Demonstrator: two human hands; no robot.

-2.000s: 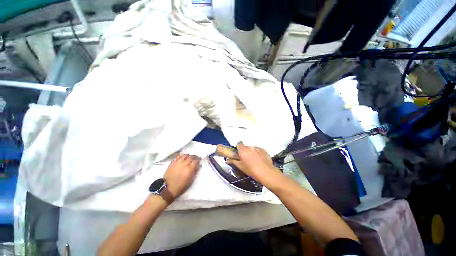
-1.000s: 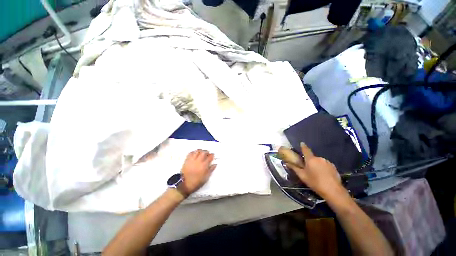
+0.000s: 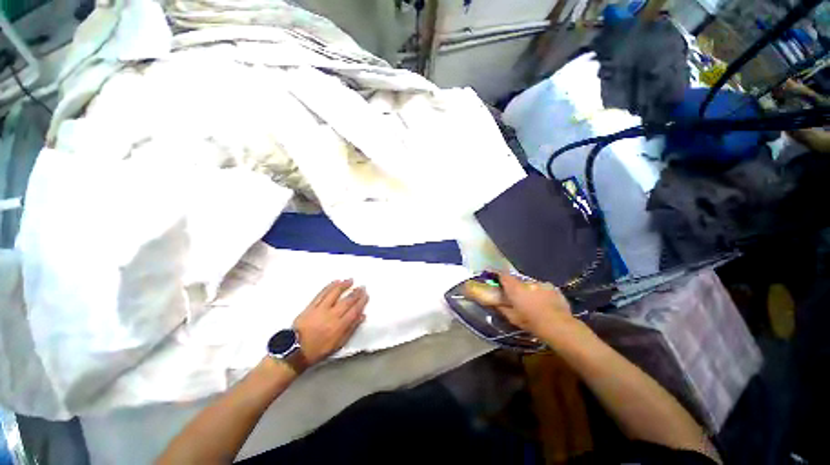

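Note:
A large cream-white garment point(image 3: 218, 182) lies crumpled over most of the table, with a flat panel along its front. My left hand point(image 3: 329, 320), with a watch on the wrist, lies flat on that panel, fingers slightly apart. My right hand point(image 3: 537, 307) grips the tan handle of the steam iron point(image 3: 491, 325). The iron sits at the right end of the panel, near the table's front edge, its tip towards the cloth. A strip of the dark-blue padded form point(image 3: 364, 245) shows between the folds and the flat panel.
A dark iron rest pad point(image 3: 543, 229) lies right of the garment. Black hoses point(image 3: 628, 136) run from the upper right. A pink-grey patterned box point(image 3: 696, 341) stands at the lower right. Dark cloth point(image 3: 719, 204) is piled at the right. The pale table cover point(image 3: 400, 371) shows along the front.
The iron moved right along the front panel to its right end. My left hand stays flat on the cloth. The view shifted, and more blue form shows.

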